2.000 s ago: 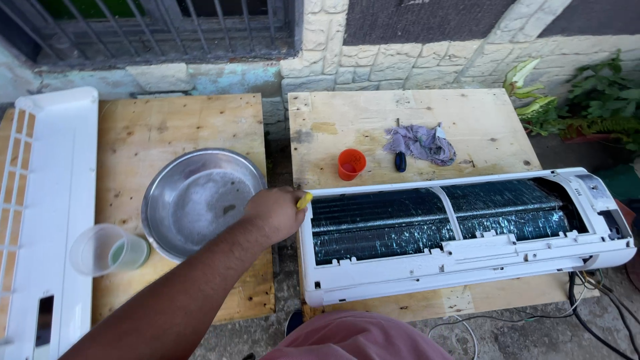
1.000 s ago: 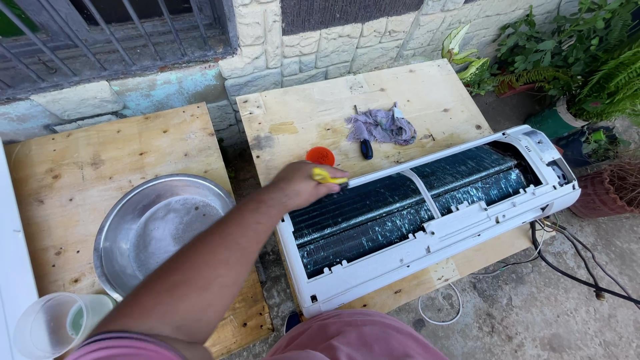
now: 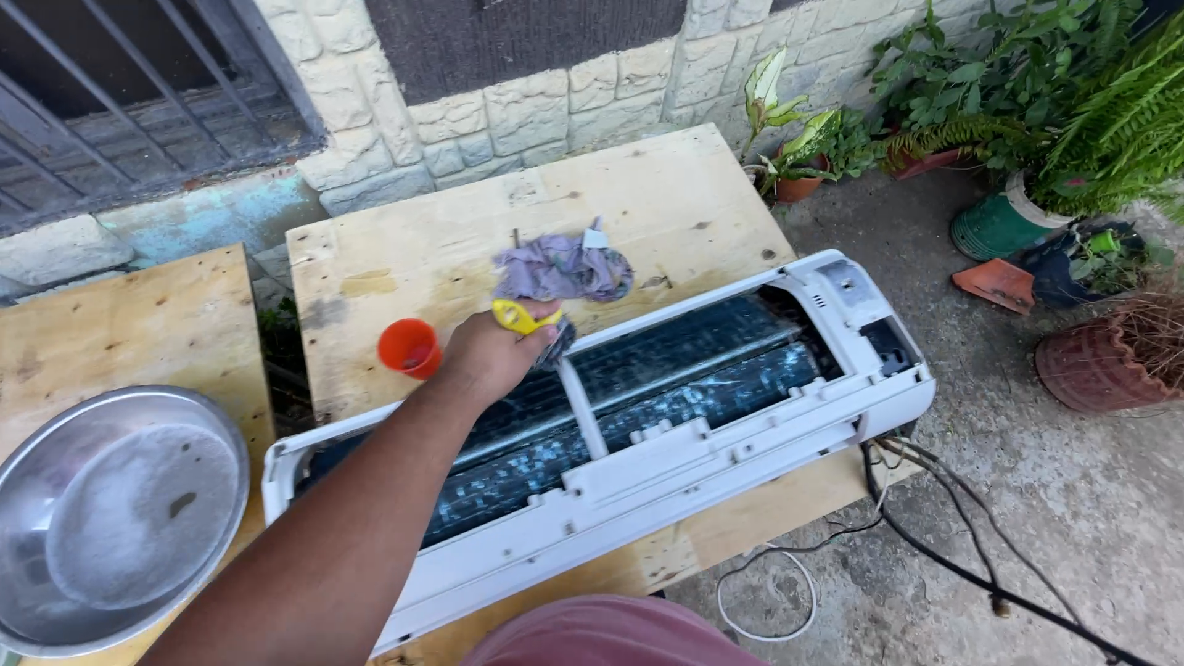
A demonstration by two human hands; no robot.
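Observation:
My left hand [image 3: 504, 347] is closed around the yellow handle of a small brush [image 3: 524, 317]. Its dark, blurred head [image 3: 558, 344] is at the upper edge of an opened indoor air-conditioner unit [image 3: 647, 462], close to the white crossbar [image 3: 580, 407]. Wet-looking dark coil fins [image 3: 684, 356] show inside the frame; my forearm covers part of its left end. Just beyond my hand lies a crumpled purple cloth [image 3: 560, 266], with a thin rod tip [image 3: 515, 238] beside it. An orange cup [image 3: 409, 349] stands left of my hand. My right hand is out of view.
A metal basin [image 3: 120, 518] with cloudy liquid sits on the left wooden table [image 3: 111, 324]. The unit rests on the right wooden table [image 3: 647, 194]. Cables [image 3: 962, 555] hang off its right end over concrete. Potted plants [image 3: 1008, 213] stand at right, beside the wall [image 3: 518, 102].
My left hand has moved right along the unit, from its left end to near the crossbar, still holding the brush. The view has shifted right.

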